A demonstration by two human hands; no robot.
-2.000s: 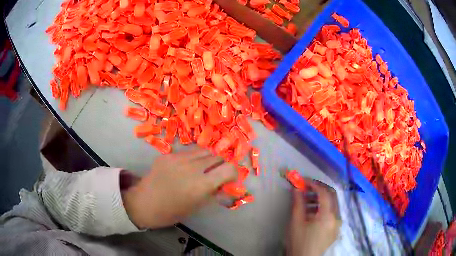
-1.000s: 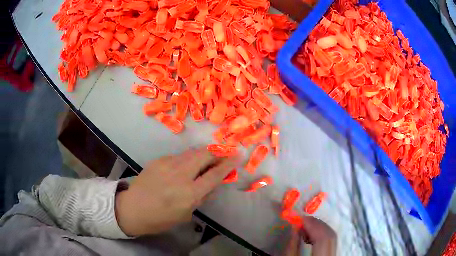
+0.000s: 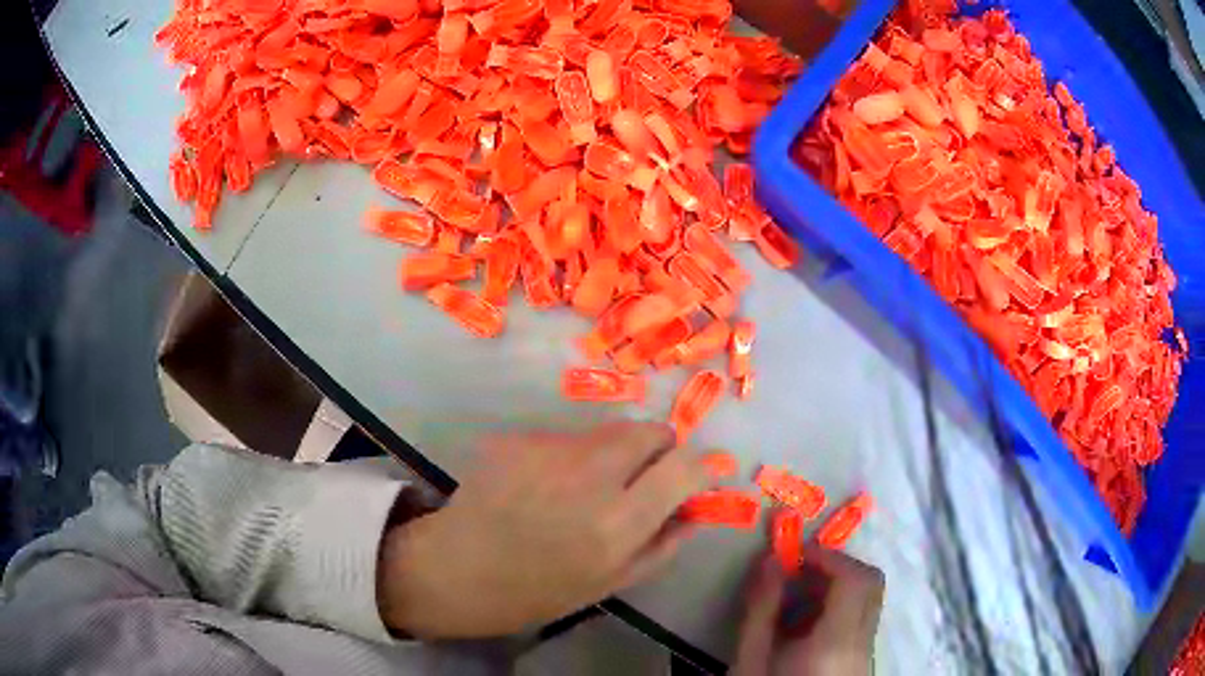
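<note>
Orange plastic parts lie in a wide loose pile on the pale tabletop. Several single parts lie nearer me, between my hands. My left hand is low over the table, its blurred fingertips touching an orange part; whether they grip it is unclear. My right hand, cut off by the bottom edge, pinches an orange part between thumb and fingers. Its palm is hidden.
A blue bin full of orange parts stands right of the pile. A brown carton edge touches it at the top. An open brown box is below the dark-trimmed table edge at left. A red object is beyond.
My left hand has moved right and down, towards my right hand. More single parts lie near my right hand. The pile and bin appear slightly shifted with the camera.
</note>
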